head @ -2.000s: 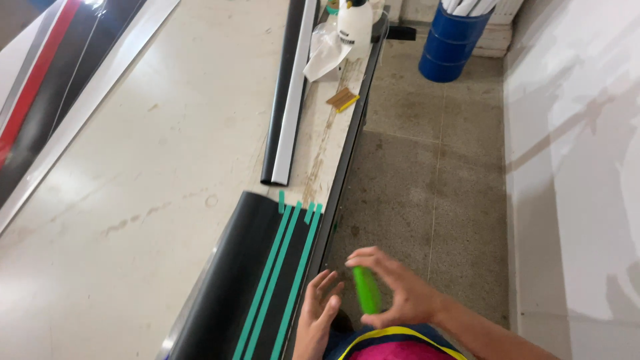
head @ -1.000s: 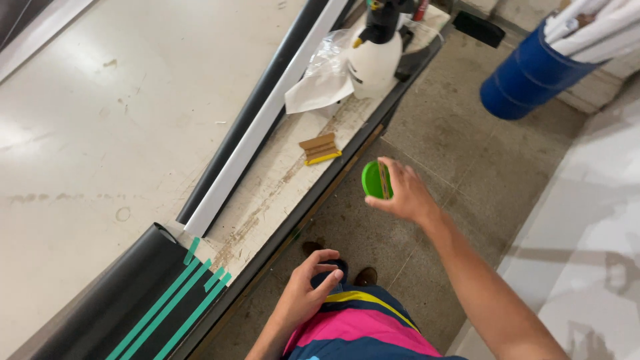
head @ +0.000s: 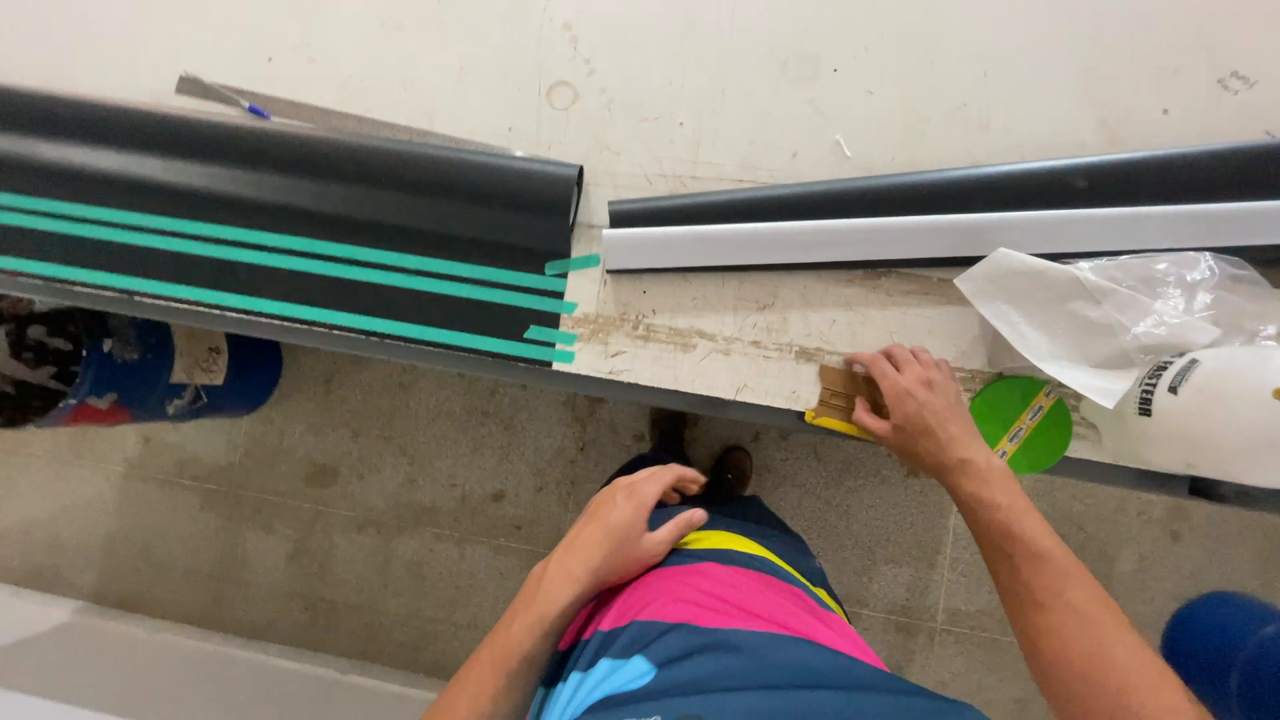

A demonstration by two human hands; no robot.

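Note:
My right hand (head: 925,405) is at the table's front edge, its thumb and fingers on a folded piece of brown cardboard (head: 838,392) with a yellow edge. Just right of that hand lies a round green object (head: 1022,425) with a printed strip across it. My left hand (head: 630,525) rests empty in front of my body, fingers apart and slightly curled. On the left of the table lies a black sheet roll (head: 300,190) with several green tape strips (head: 300,245) running along it; short tape pieces (head: 572,264) sit at its right end.
Black and white rolls (head: 800,240) lie at the right, near a clear plastic bag (head: 1130,300) and a white bottle (head: 1210,410). A metal ruler (head: 330,115) and a blue-capped pen (head: 257,111) are behind the black sheet. Blue drums (head: 240,365) stand on the floor.
My right hand has put the green object down on the table and moved to the cardboard. The view has swung round strongly.

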